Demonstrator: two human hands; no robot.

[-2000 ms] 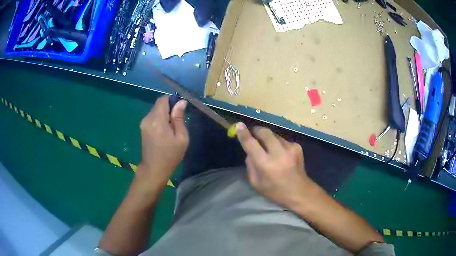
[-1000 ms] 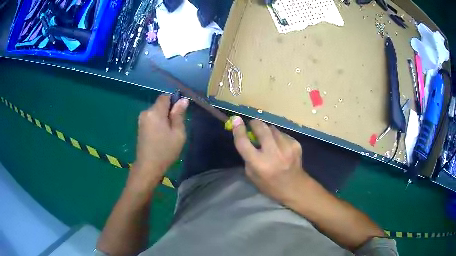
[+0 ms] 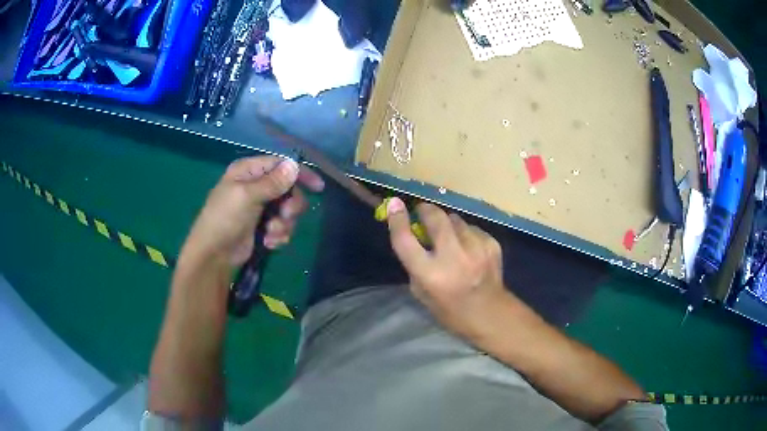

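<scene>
My left hand (image 3: pixel 261 206) is closed around a black handpiece housing (image 3: pixel 247 282), whose lower end hangs out below my fingers. Its upper end is mostly hidden in the fingertips. My right hand (image 3: pixel 450 261) grips the flat hand file (image 3: pixel 341 177) by its green handle with yellow collar. The file's long brown-grey blade points up and left, and is blurred. The blade passes beside my left fingertips at the bench edge; I cannot tell whether it touches the housing.
A cardboard tray (image 3: pixel 471 109) holds a red square (image 3: pixel 536 169), another black handpiece (image 3: pixel 663 151), a blue tool (image 3: pixel 725 202) and a printed sheet (image 3: pixel 521 25). A blue crate (image 3: pixel 172 63) stands at the back left, near a white sheet (image 3: pixel 311 55).
My left hand has turned and shifted slightly left, so the black housing now shows below it. My right hand holds the file in nearly the same place.
</scene>
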